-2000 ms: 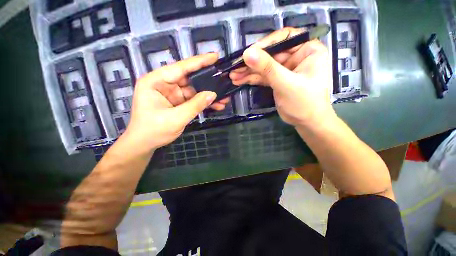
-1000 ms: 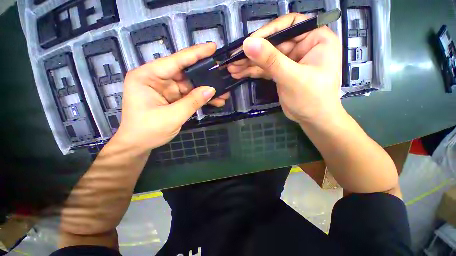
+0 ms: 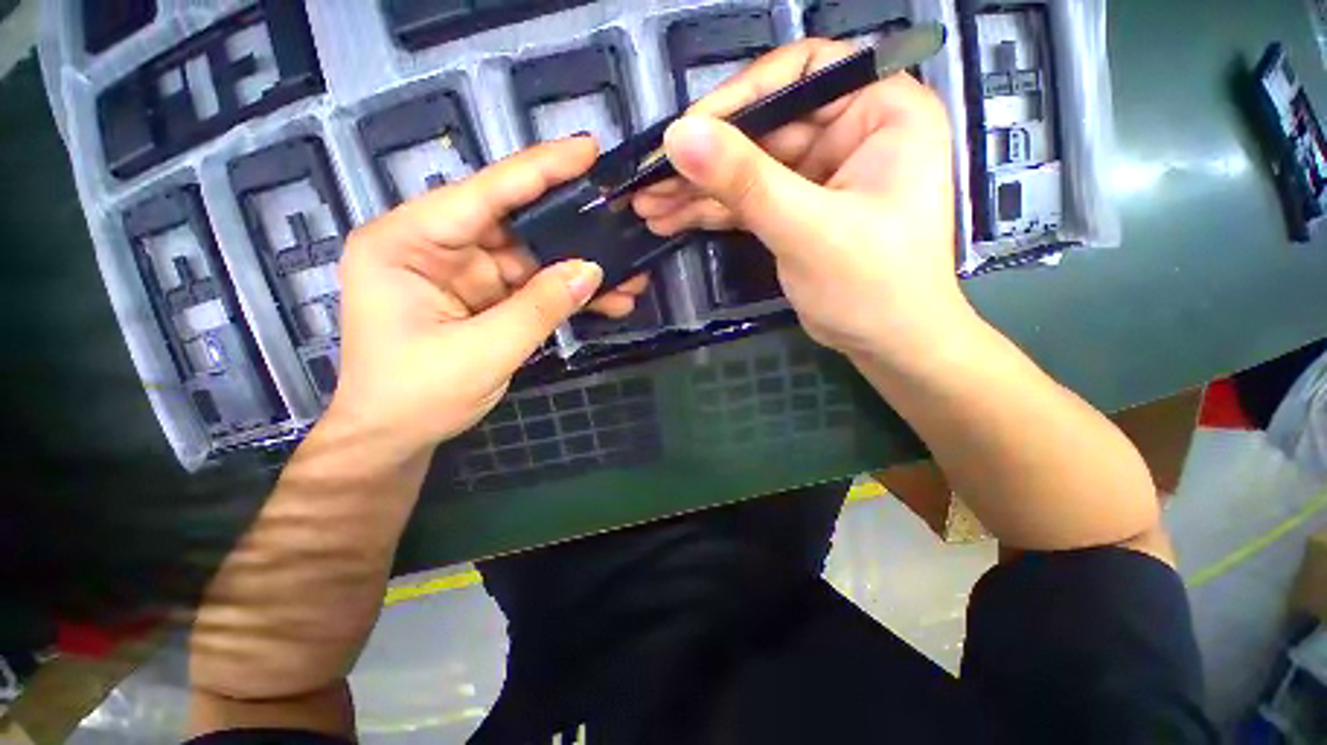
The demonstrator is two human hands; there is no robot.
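My left hand (image 3: 444, 284) holds a black plastic housing (image 3: 560, 240) tilted, between thumb and fingers, above the tray's front edge. My right hand (image 3: 830, 189) holds dark tweezers (image 3: 808, 99), their wide end up to the right. The tweezer tip is at the housing's upper face; whether a piece is at the tip cannot be told. The whitish blister tray (image 3: 1089, 175) behind holds several black housings (image 3: 1014, 124) in its pockets. My hands hide part of the tray and of the housing.
A gridded die-cut sheet (image 3: 560, 429) lies at the edge of the green bench (image 3: 1164, 313), below the tray. A separate black part (image 3: 1289, 138) lies at the far right. A cardboard box (image 3: 931, 502) stands below the bench at right.
Both hands, with the housing and tweezers, have shifted slightly left in the picture, and the tray and bench also shift as the view moves. Both grips look the same.
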